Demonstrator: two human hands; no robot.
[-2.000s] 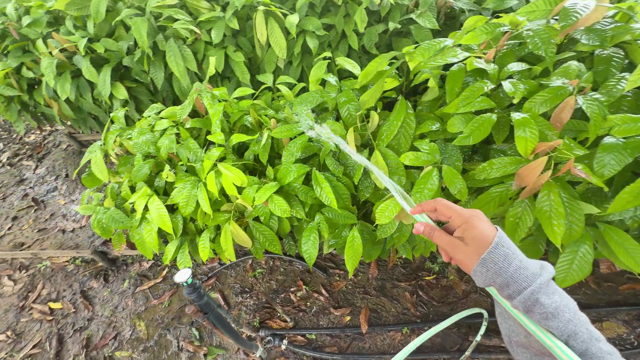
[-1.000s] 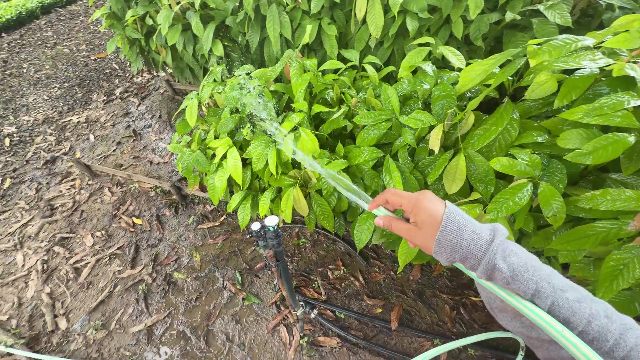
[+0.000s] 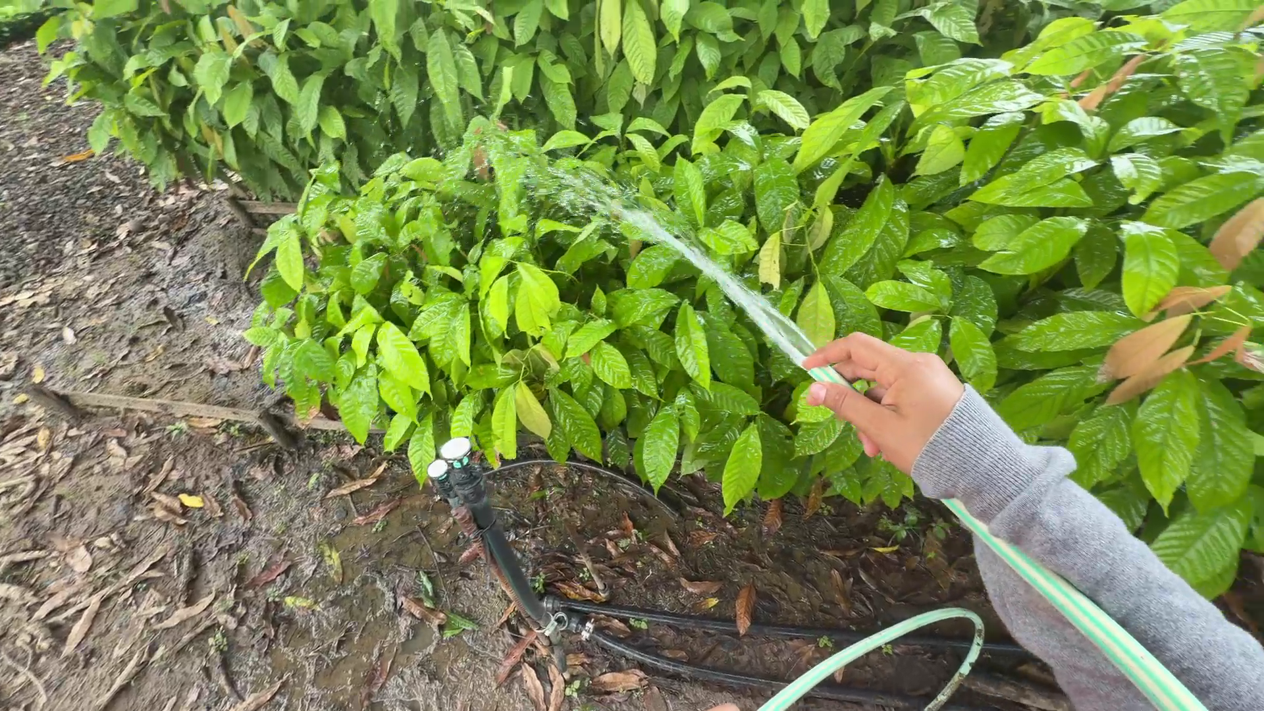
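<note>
My right hand, in a grey sleeve, grips a green-and-white striped garden hose close to its end. Thumb and fingers pinch the hose at its mouth. A stream of water shoots up and left from it and breaks into spray over leafy green plants. Many leaves at the right look wet. Below the wrist the hose runs along the forearm, and a loop of it curves near the bottom edge. Of my left hand, only what may be a fingertip shows at the bottom edge; its hold is hidden.
A black irrigation riser with white-topped fittings leans in the muddy ground. Black pipes run right from its base. A thin wooden edging strip with short stakes lies at the left. Dry leaves litter the soil. Another row of plants stands behind.
The view has swung left and then partly back right. The water stream keeps flowing from the hose in my right hand throughout.
</note>
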